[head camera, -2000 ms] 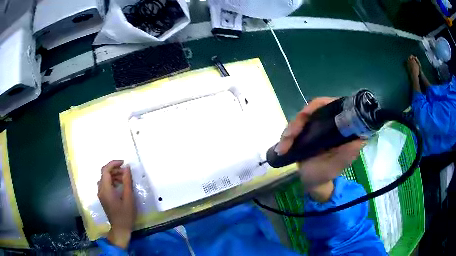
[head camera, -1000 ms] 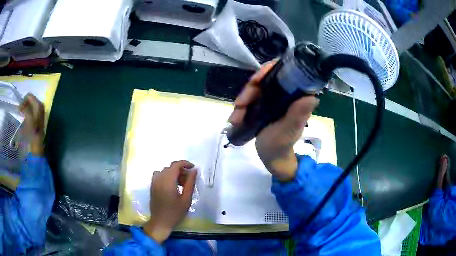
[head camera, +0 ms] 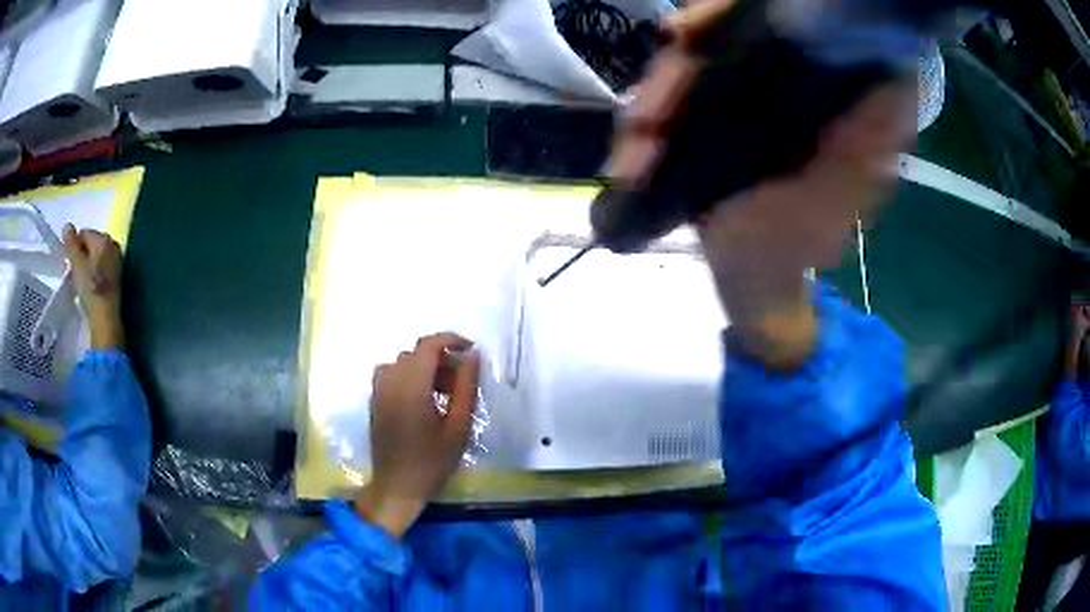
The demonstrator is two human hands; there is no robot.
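Note:
The projector [head camera: 622, 347] lies on the white, yellow-edged work mat [head camera: 359, 251], its flat cover with vent slots facing up. My right hand [head camera: 777, 179], blurred, grips the black electric screwdriver [head camera: 705, 144]. The screwdriver is tilted and its thin bit points at the cover's upper left corner, where a dark spot shows. Whether the bit touches cannot be told. My left hand [head camera: 424, 418] rests on the mat left of the projector, fingers curled with thumb near fingertips, beside crinkled clear plastic. Whether it holds a small screw cannot be told.
The dark screw tray [head camera: 544, 141] lies beyond the mat. A white bag [head camera: 532, 48] holds black rings. Stacked projectors [head camera: 197, 60] stand at the far left. Another person's hand [head camera: 96, 269] is at a projector on the left. A green crate [head camera: 1004, 526] is at the lower right.
Since one second ago, my right hand and the screwdriver have moved up and right in view, uncovering more of the cover and bit. The earliest frame shows the bit at the cover's lower right.

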